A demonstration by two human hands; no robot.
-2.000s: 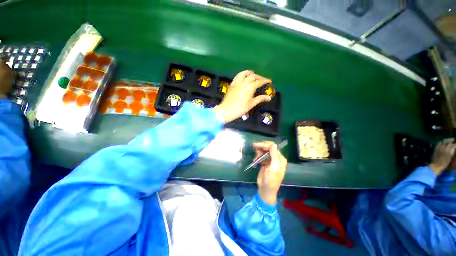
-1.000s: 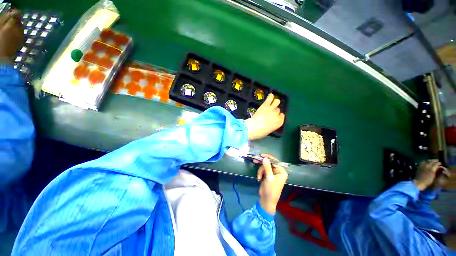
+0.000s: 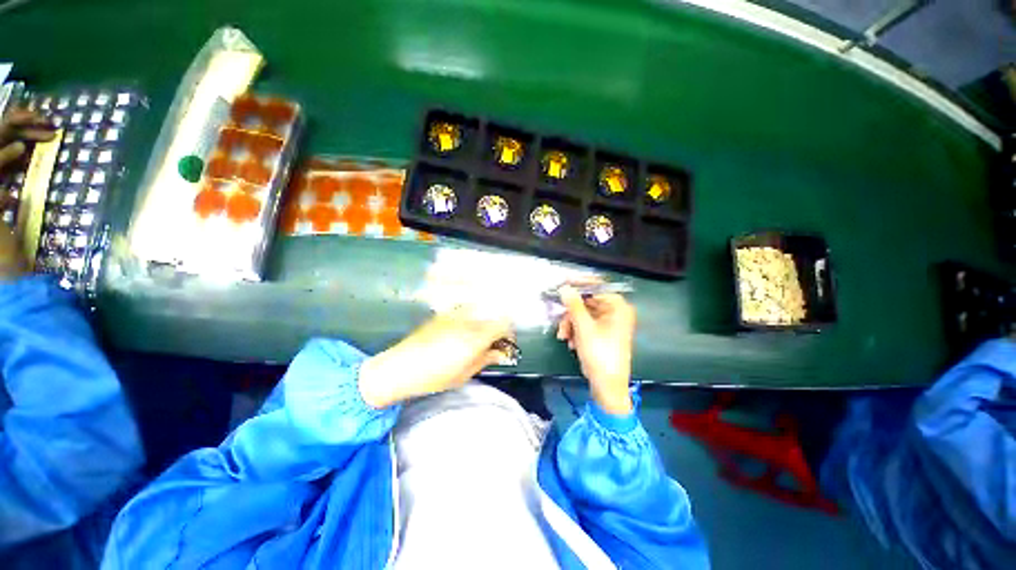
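My left hand [image 3: 451, 354] is in front of me near the worktop's front edge, its fingers shut on a small round part [image 3: 507, 352]. My right hand [image 3: 598, 328] holds slim metallic tweezers [image 3: 596, 288] over the right end of a bright white backing sheet [image 3: 479, 281]. The black parts tray [image 3: 412, 198] lies beyond the sheet. Its back row holds five round parts with amber centres, and its front row holds several with white-silver centres. The pocket at the front right [image 3: 660, 245] has no part in it.
Orange round stickers [image 3: 342, 203] lie left of the tray, beside a clear pack with orange discs [image 3: 201, 167]. A small black box of beige pieces [image 3: 771, 286] stands right. A neighbour's hand holds a cream strip [image 3: 40, 189] over a grid tray [image 3: 95, 167]. Another blue sleeve [image 3: 969, 412] is right.
My left hand has moved from the tray's right end back towards me and now holds a round part. The front right pocket is now bare. My right hand keeps the tweezers, near the sheet.
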